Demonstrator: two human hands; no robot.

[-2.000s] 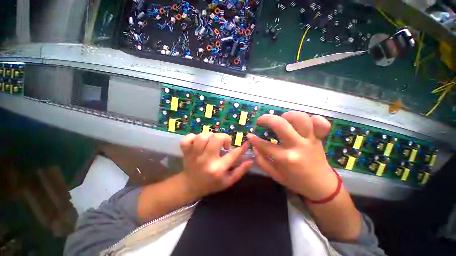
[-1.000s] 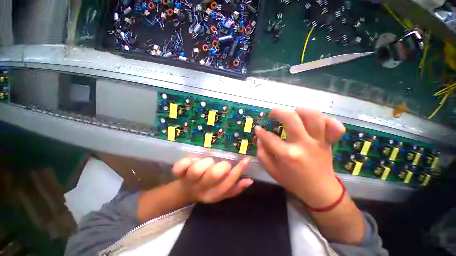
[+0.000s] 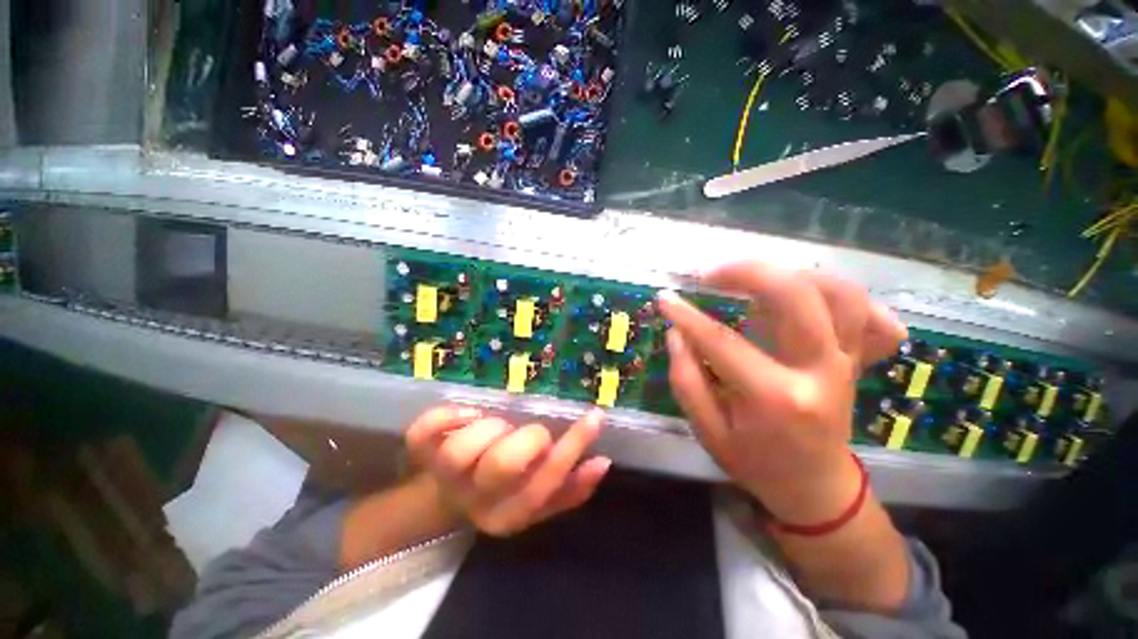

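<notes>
A green circuit board panel (image 3: 483, 327) with yellow transformers (image 3: 524, 317) in two rows lies between the conveyor rails. My right hand (image 3: 780, 387) is over the panel's right part, index finger and thumb apart near the boards; its fingers hide several units, and whether it holds a small part cannot be told. My left hand (image 3: 512, 468) rests at the near rail below the panel, fingers curled and thumb apart, with nothing visible in it. A second panel (image 3: 992, 406) lies to the right of my right hand.
A black component tray (image 3: 597, 156) of mixed parts stands beyond the far rail (image 3: 312, 200). Tweezers (image 3: 811, 164), a round shiny holder (image 3: 980, 122), loose black components (image 3: 830, 56) and yellow wires (image 3: 1104, 237) lie on the green bench. White paper (image 3: 235, 489) is at lower left.
My left hand has drawn back from the boards to the near rail. My right hand has moved slightly right and its fingers point at the far row. The panel appears slightly lower in view.
</notes>
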